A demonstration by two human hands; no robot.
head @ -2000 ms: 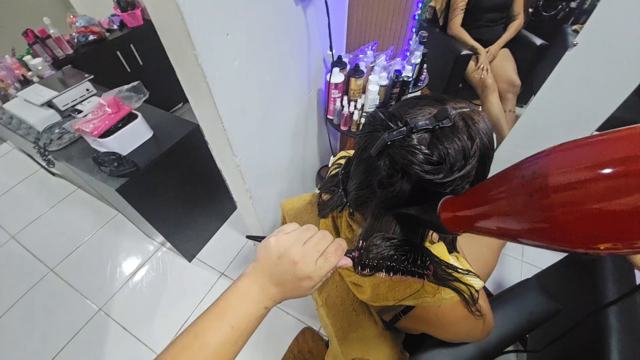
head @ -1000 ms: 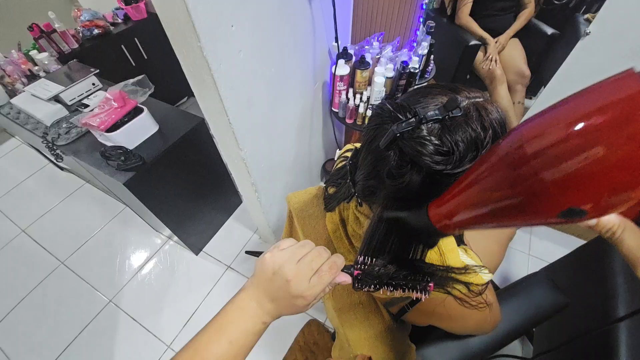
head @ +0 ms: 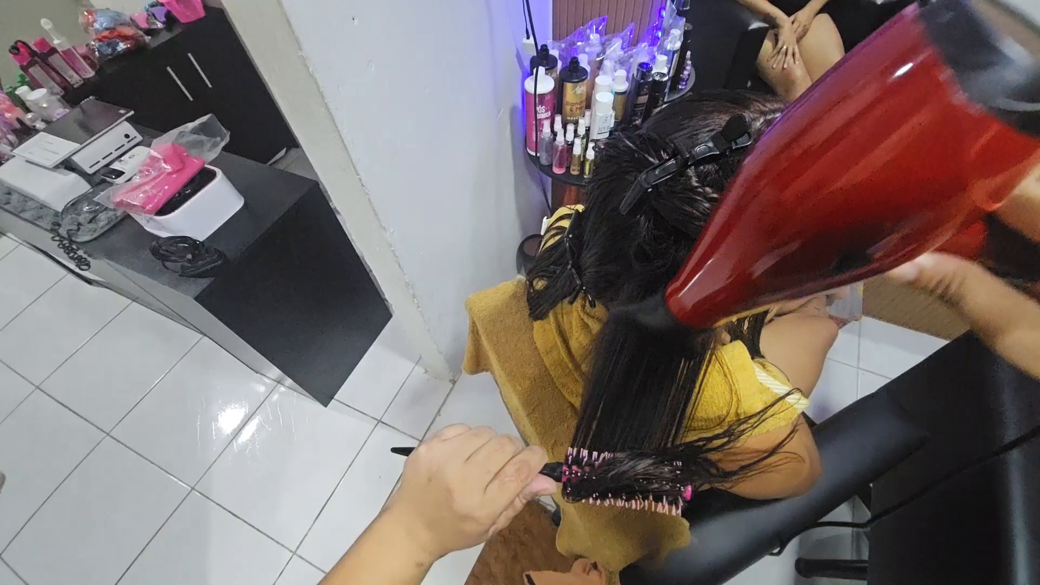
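My left hand [head: 471, 487] grips the black handle of a round hairbrush [head: 626, 483] with pink bristles. A stretched section of a seated person's dark hair [head: 638, 390] wraps over the brush. At the right, my right hand [head: 967, 292] is closed around a red hair dryer [head: 821, 179], partly hidden behind its body. The dryer's black nozzle [head: 642, 317] points at the hair just above the brushed section. Black hair clips [head: 686, 162] hold up the hair on the crown. A mustard towel [head: 520, 349] covers the person's shoulders.
A black chair armrest [head: 780, 504] is beside the seated person, with a cord behind it. A white wall edge [head: 349, 187] stands left of a round shelf crowded with bottles [head: 573, 89]. Farther left is a black desk [head: 292, 284]. Another person's hands and knees [head: 792, 49] show at the top.
My left hand and the brush have moved lower, drawing the hair section out longer and straighter. The dryer has tilted more steeply, and my right hand has come into view since the earliest frame.
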